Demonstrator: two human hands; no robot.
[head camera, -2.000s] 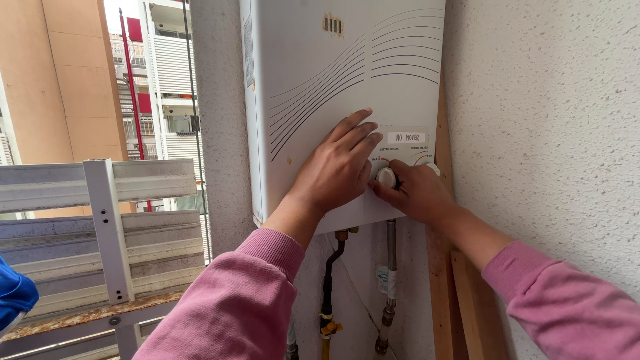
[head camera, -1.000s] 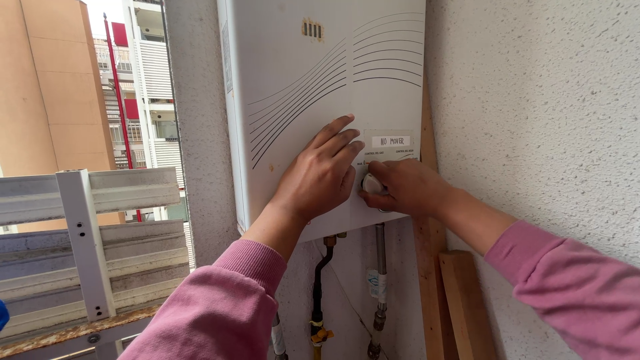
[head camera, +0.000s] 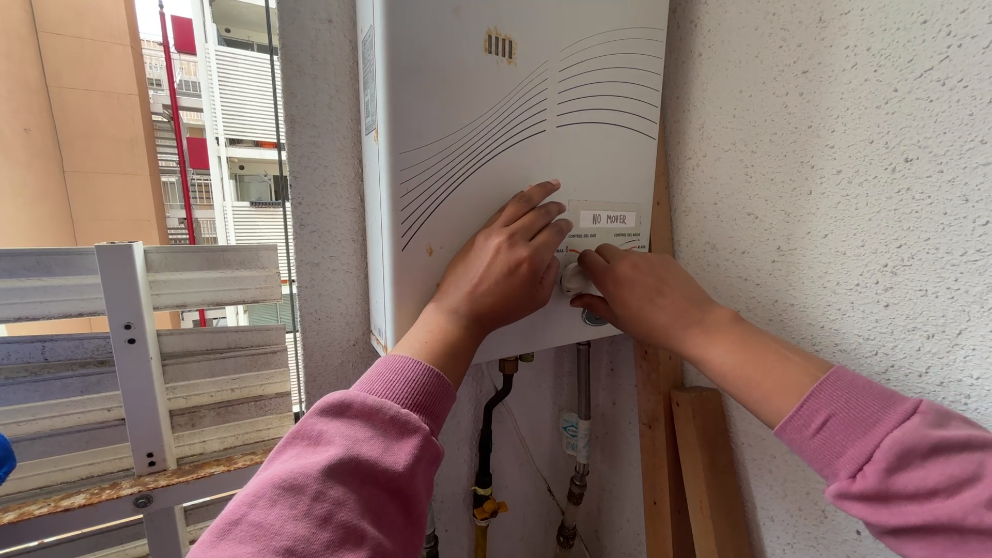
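Note:
A white gas water heater (head camera: 465, 101) hangs on the wall, its front marked with dark curved lines. My left hand (head camera: 504, 267) rests on the lower front panel, fingers bent and pointing up and right, holding nothing. Thumb and fingers of my right hand (head camera: 647, 291) grip the round control knob (head camera: 575, 279) at the lower right of the heater. Above the knob, a handwritten label (head camera: 608, 218) is stuck to the panel. Part of a round metallic fitting (head camera: 594, 317) shows below my right thumb. My right hand hides the other control.
Beneath the heater run a dark pipe with a yellow valve handle (head camera: 490, 509) and a metal hose (head camera: 583, 380). Wooden boards (head camera: 701, 465) lean by the textured right wall (head camera: 837, 155). A slatted metal railing (head camera: 128, 364) with a rusty bar stands at left.
My right hand has moved left over the control panel, covering the right-hand control seen earlier, and stays on the left knob. My left hand remains on the heater's front.

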